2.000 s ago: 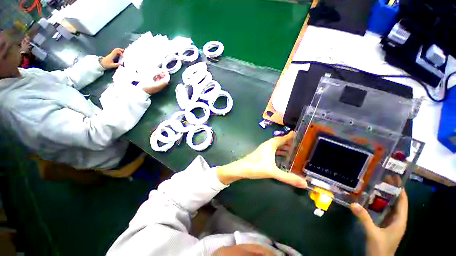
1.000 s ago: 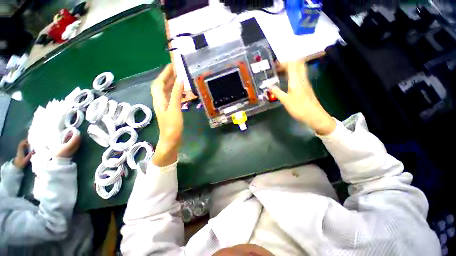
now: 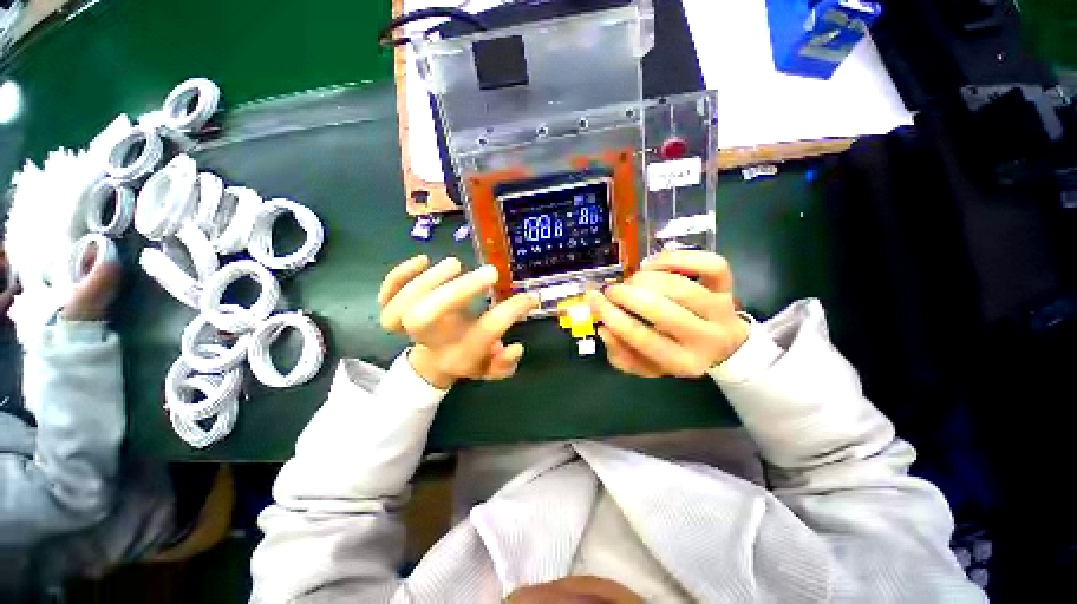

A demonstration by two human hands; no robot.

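Observation:
The clear acrylic test fixture (image 3: 679,112) lies in front of me with its lid (image 3: 555,77) swung to the far side. The display unit (image 3: 560,230) sits in the orange-red nest (image 3: 488,230) and glows with white-blue digits. My left hand (image 3: 455,319) is at the nest's near left corner, fingers apart, index fingertip at the edge below the display. My right hand (image 3: 671,313) is at the near right corner, fingers bent, fingertips by the yellow connector (image 3: 579,316); whether it grips anything is unclear. The red rocker switch is not visible.
Several coiled white cables (image 3: 240,295) lie on the green bench at left, beside a white pile (image 3: 47,224) and a neighbour's hand and sleeve. A board with white paper (image 3: 756,106) and a blue carton (image 3: 815,35) are beyond the fixture. A black cable runs behind it.
The display has gone from dark to lit. Both hands have moved from the fixture's sides to its near edge. The view has shifted, and the fixture appears larger than one second ago.

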